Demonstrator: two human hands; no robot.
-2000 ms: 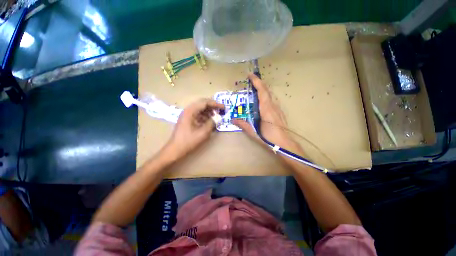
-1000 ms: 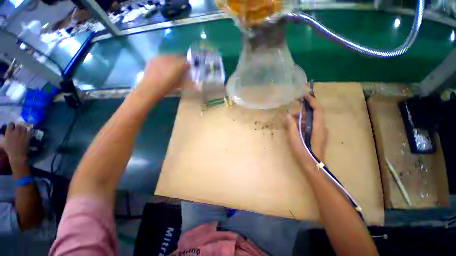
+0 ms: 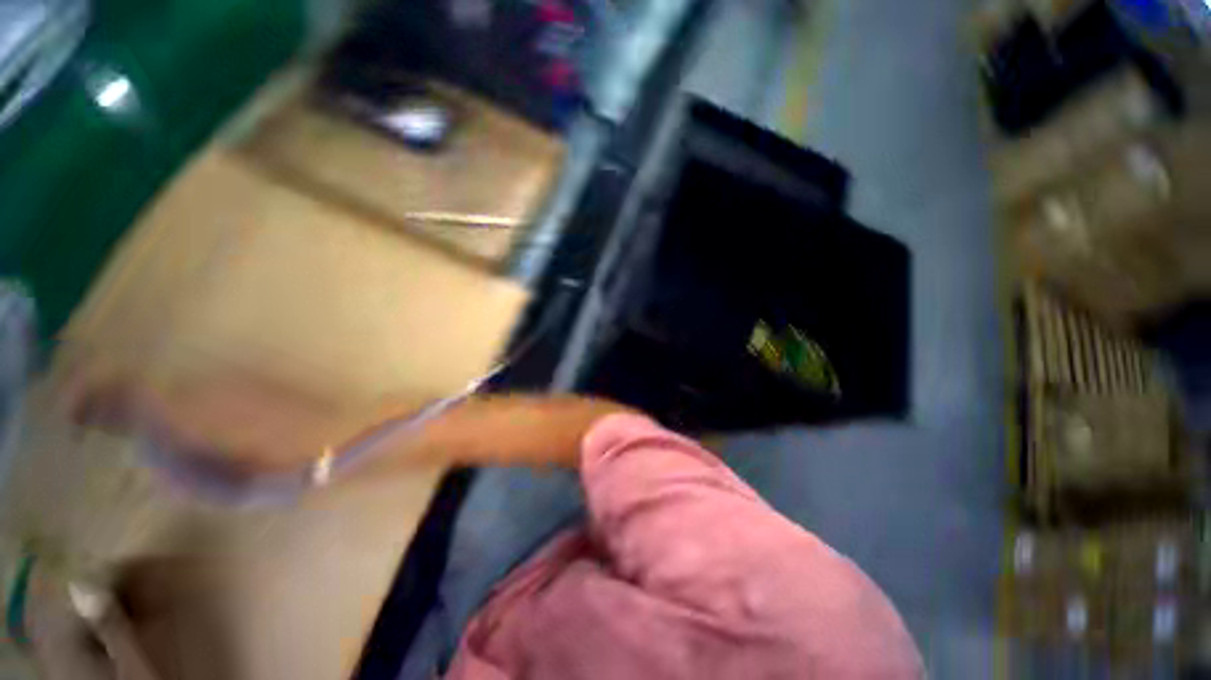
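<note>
The head view is badly blurred. My right hand (image 3: 133,412) is at the left, over the cardboard sheet (image 3: 286,299). A dark, purplish streak, the soldering iron (image 3: 199,465), lies along it, and its pale cord (image 3: 399,432) runs over my wrist. My left hand (image 3: 173,611) is a brown blur at the lower left, cut off by the edge; its grip is unclear. A green strip, perhaps a lead (image 3: 19,598), shows beside it. A bundle of green leads with yellow ends (image 3: 793,359) lies in a black bin (image 3: 863,286) at my right.
The shallow cardboard tray (image 3: 511,160) holds a slim pale stick (image 3: 458,218) and a shiny-topped dark box (image 3: 414,125). Green conveyor surface (image 3: 173,67) is at the upper left. Grey floor (image 3: 950,452) lies beyond the bin, with brown cartons (image 3: 1096,438) at the far right.
The view has swung right, bringing the black bin, floor and cartons in. The white housing, raised in my left hand a second ago, no longer shows. My left hand is now low at the left.
</note>
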